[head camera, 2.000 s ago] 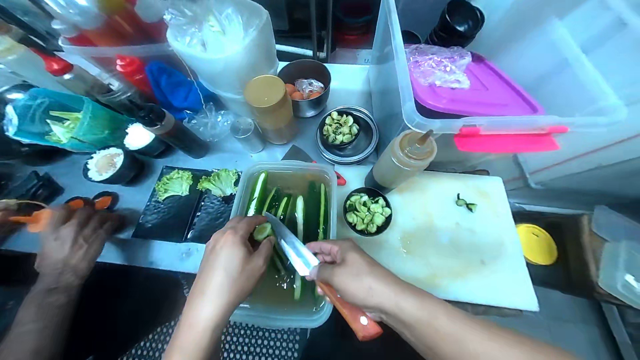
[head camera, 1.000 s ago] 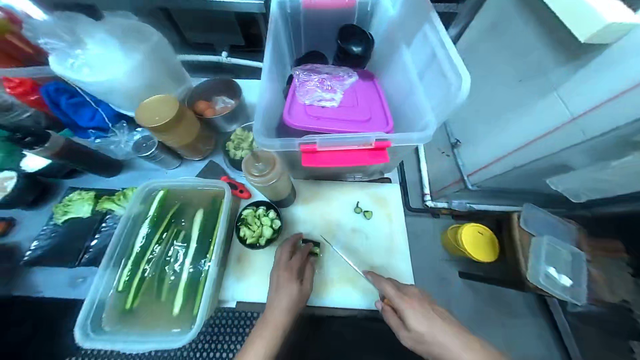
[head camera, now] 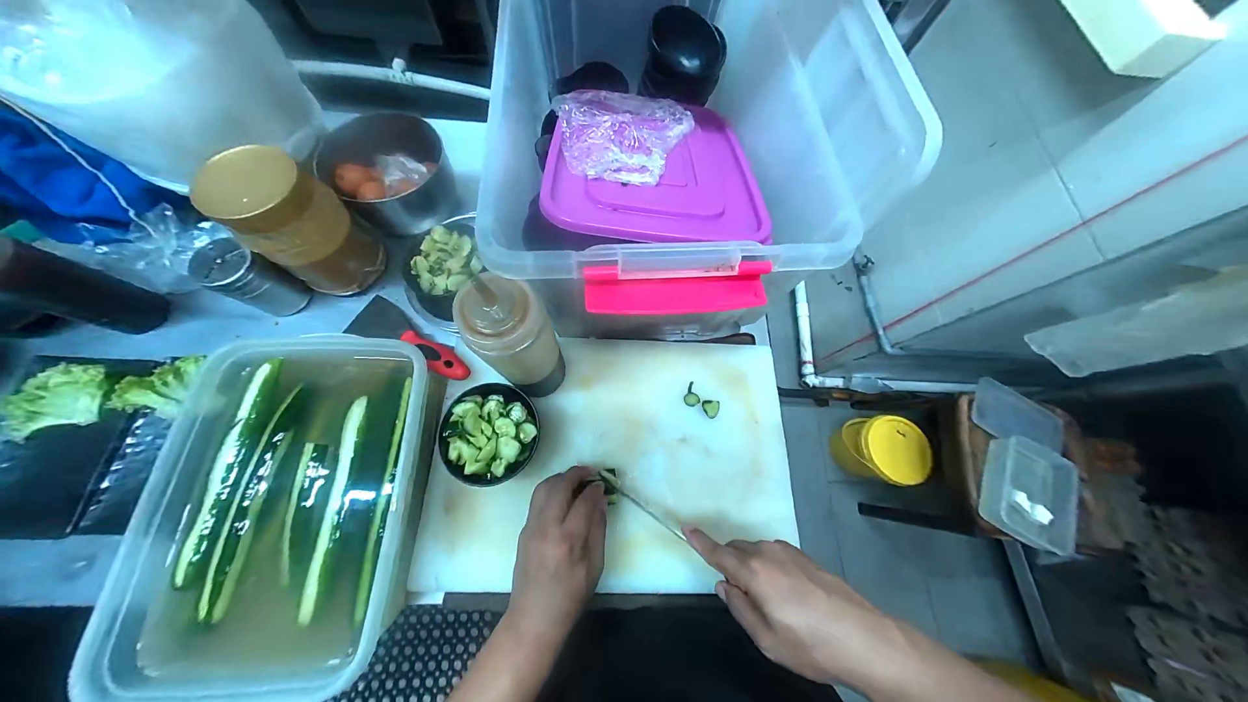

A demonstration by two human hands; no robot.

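My left hand (head camera: 565,531) holds a short piece of cucumber (head camera: 610,485) down on the white cutting board (head camera: 682,429); its fingers partly cover the piece. In my right hand (head camera: 765,595) is a knife (head camera: 651,514), its blade angled up and left with the tip at the cucumber. To the left of my left hand stands a black bowl of cut cucumber (head camera: 489,435). Two small cucumber ends (head camera: 702,401) lie near the board's upper right. Long cucumber strips (head camera: 334,507) rest in liquid in a clear plastic tub (head camera: 414,487) at the left.
A squeeze bottle (head camera: 509,333) stands at the board's upper left corner, beside a red-handled tool (head camera: 436,355). Behind the board is a large clear bin (head camera: 673,258) holding a purple-lidded box (head camera: 673,200). A jar (head camera: 288,219), a metal pot (head camera: 385,171) and lettuce (head camera: 58,400) are at the left.
My hands were over the tub with a knife and cucumber two seconds ago; they are now over the cutting board. The view has swung right.
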